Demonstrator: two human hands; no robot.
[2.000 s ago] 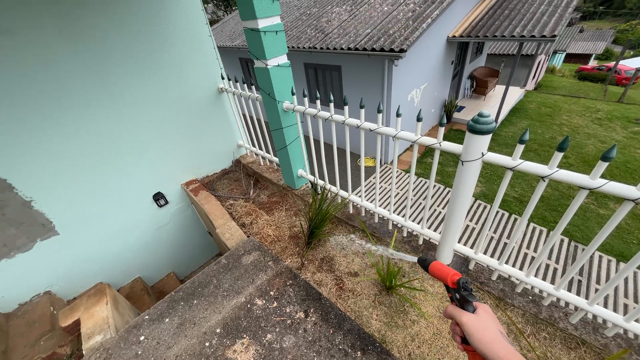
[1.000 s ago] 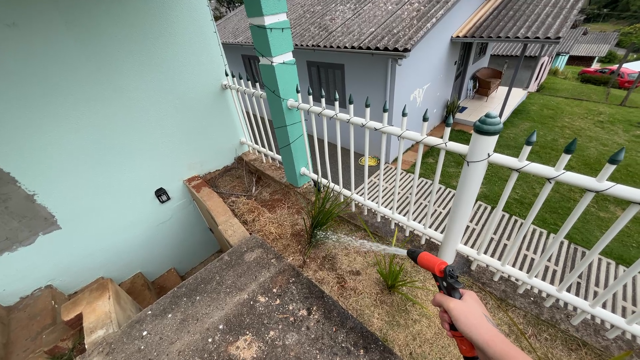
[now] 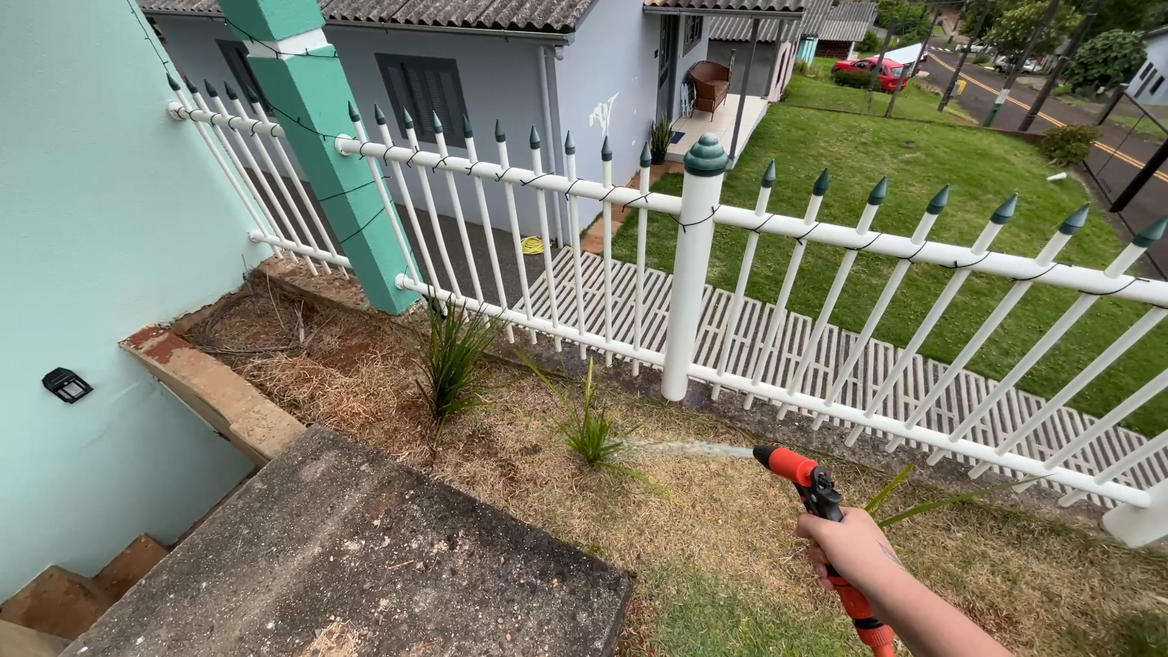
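Note:
My right hand (image 3: 844, 547) grips the handle of a red and black hose spray gun (image 3: 803, 479), its nozzle pointing left. A stream of water (image 3: 689, 449) leaves the nozzle and reaches a small spiky green plant (image 3: 591, 433) in the dry grass. Farther left, a taller tufted plant (image 3: 449, 365) grows by the fence. The lower end of the gun joins a hose fitting (image 3: 873, 631) at the bottom edge. My left hand is out of view.
A white metal fence (image 3: 693, 274) with green-tipped pickets and a dark string of wire runs behind the plants to a green pillar (image 3: 351, 182). A rough concrete slab (image 3: 365, 557) lies in front, with a low brick edge (image 3: 214, 397) and steps (image 3: 59, 602) at left.
The water stream, earlier directed at the taller tufted plant, now meets the smaller one. The view has swung to the right. My right hand still grips the spray gun.

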